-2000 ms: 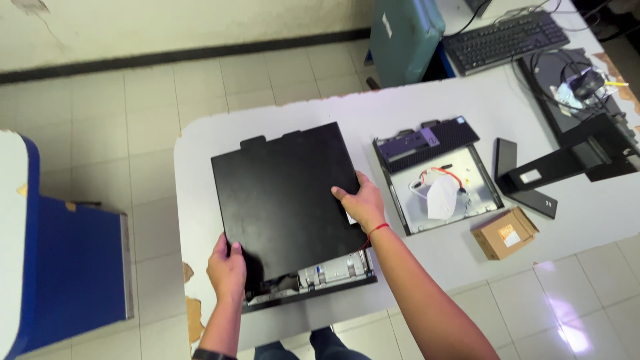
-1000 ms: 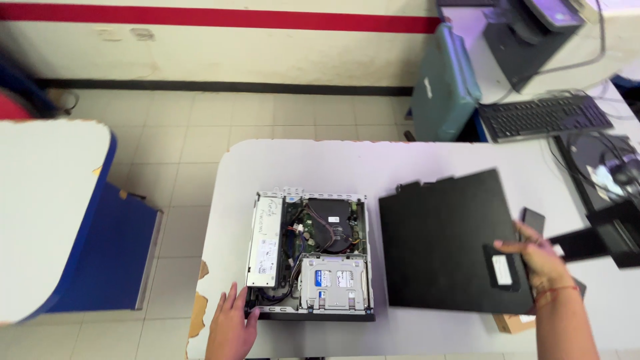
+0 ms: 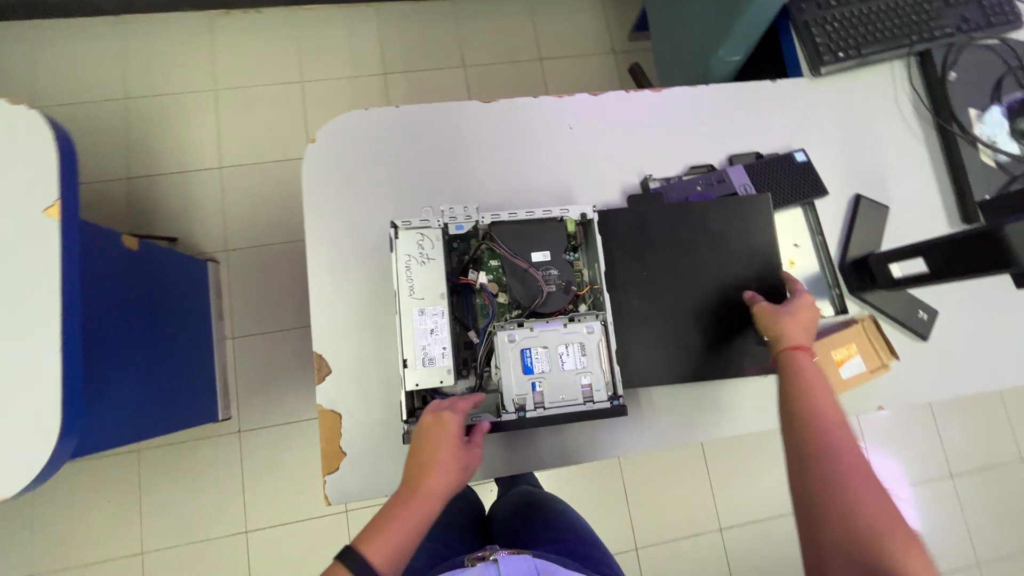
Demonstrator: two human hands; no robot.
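Note:
An uncovered desktop computer case lies flat on the table, showing its power supply, a black fan shroud, cables and a hard drive in a metal bracket. My left hand is at the case's near edge, fingers over the front left interior; it holds nothing that I can see. My right hand grips the right edge of the black side cover, just right of the case. Under and behind the cover are a black front bezel and a metal panel, partly hidden.
A small cardboard box sits right of the cover, near a black monitor stand. A keyboard and tangled cables lie at the upper right. The table edge is chipped. A blue-sided desk stands left.
The cover, over the case two seconds ago in both hands, has moved right off it in my right hand, exposing the inside. My left hand has let go of the cover.

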